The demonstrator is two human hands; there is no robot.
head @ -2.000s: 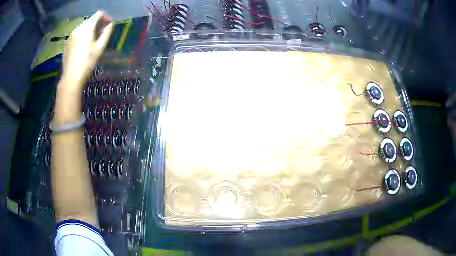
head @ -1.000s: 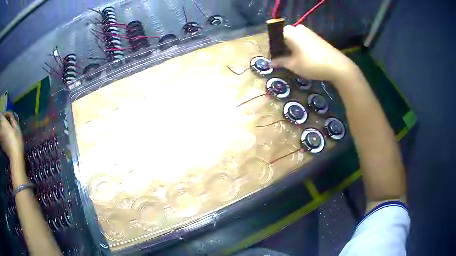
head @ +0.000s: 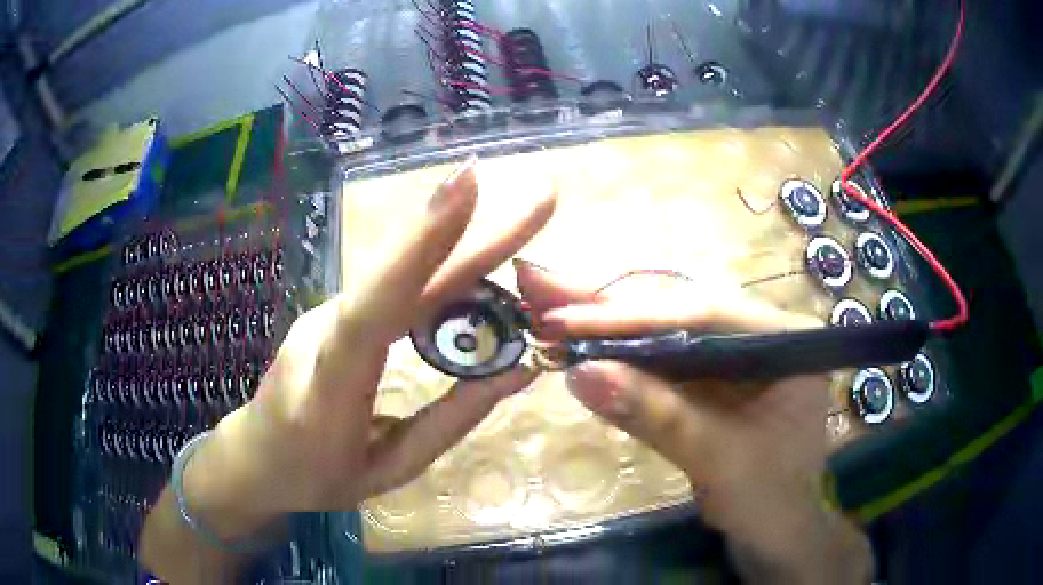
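Note:
My left hand (head: 332, 389) holds a small round speaker (head: 469, 341) above the front tray, its dark rim and pale centre facing me. My right hand (head: 732, 400) holds a black test probe (head: 778, 350) level, its tip at the speaker's right edge; fingers partly hide the contact. A bright red cable (head: 915, 234) runs from the probe's right end up to the top right. A thin red wire arches to the right above my right fingers. The clear blister tray (head: 458, 546) over a tan sheet holds several speakers (head: 804, 202) at its right side.
A side tray with close rows of dark discs (head: 183, 331) lies at the left. Rear trays hold ribbed stacks (head: 464, 57) and loose discs (head: 658, 79). A blue bin with a yellow top (head: 105, 183) stands at the upper left. Yellow tape (head: 944, 463) edges the green mat.
My left hand has come from the far left to the middle and now holds a speaker. My right hand has moved from the tray's right side to the middle, with the probe at the speaker.

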